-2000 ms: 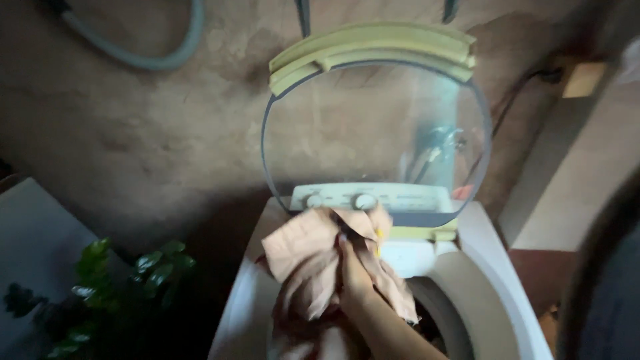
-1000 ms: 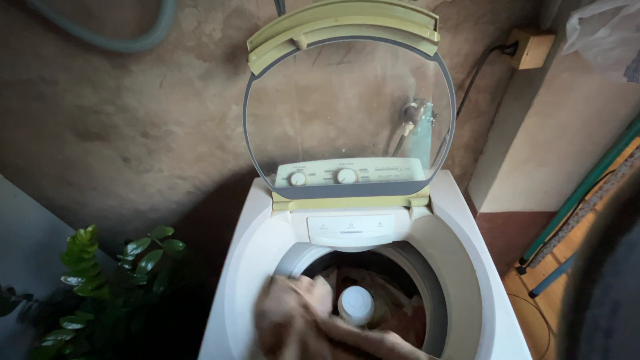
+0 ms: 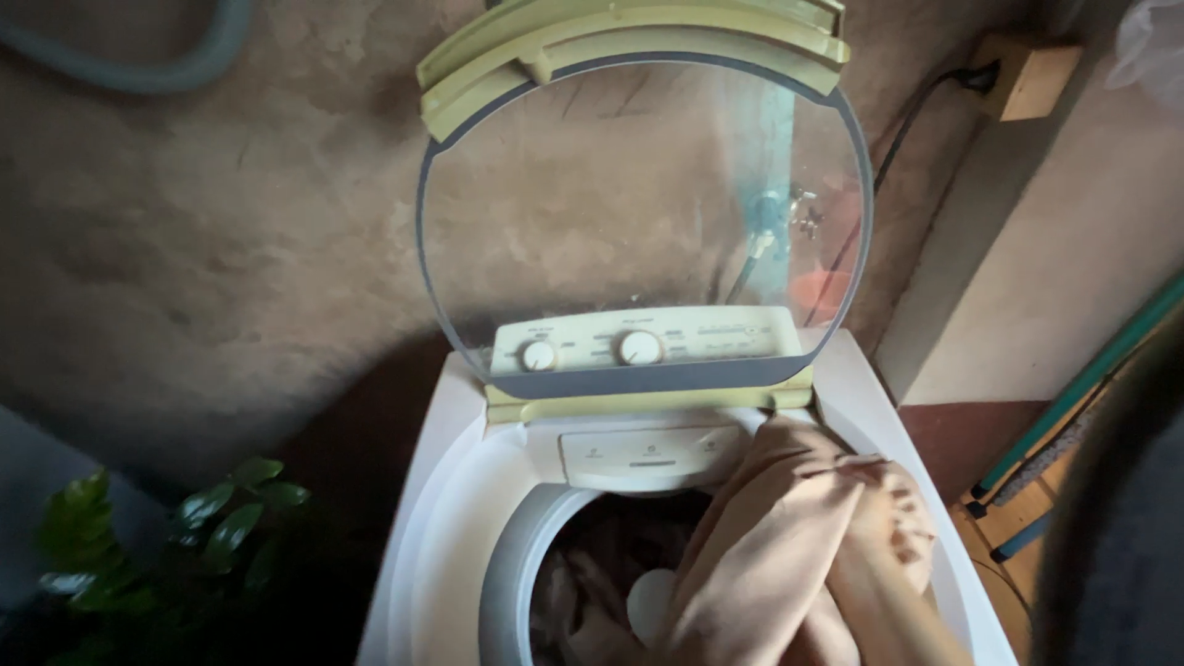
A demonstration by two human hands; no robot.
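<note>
My right hand (image 3: 874, 518) is closed on a bunched pinkish-beige cloth (image 3: 763, 546) over the right side of the opening of a top-loading washing machine (image 3: 453, 518). The cloth hangs down across part of the drum. Inside the drum (image 3: 507, 573) lie more crumpled fabrics (image 3: 578, 606) around a white agitator cap (image 3: 650, 601), partly covered by the cloth. The round transparent lid (image 3: 592, 203) stands raised, with the control panel and its knobs (image 3: 639, 348) showing through it. My left hand is not visible.
A potted plant's leaves (image 3: 231, 527) are at lower left. A grey hose (image 3: 166, 69) hangs on the wall. A power outlet box (image 3: 1036, 79) with a plugged cord is at upper right, above a green metal bar (image 3: 1082, 388). A dark blurred shape (image 3: 1119, 518) fills the right edge.
A second ago a blurred bunch of cloth was at the left of the drum opening; now cloth is held up at the right side. The view has shifted closer to the machine.
</note>
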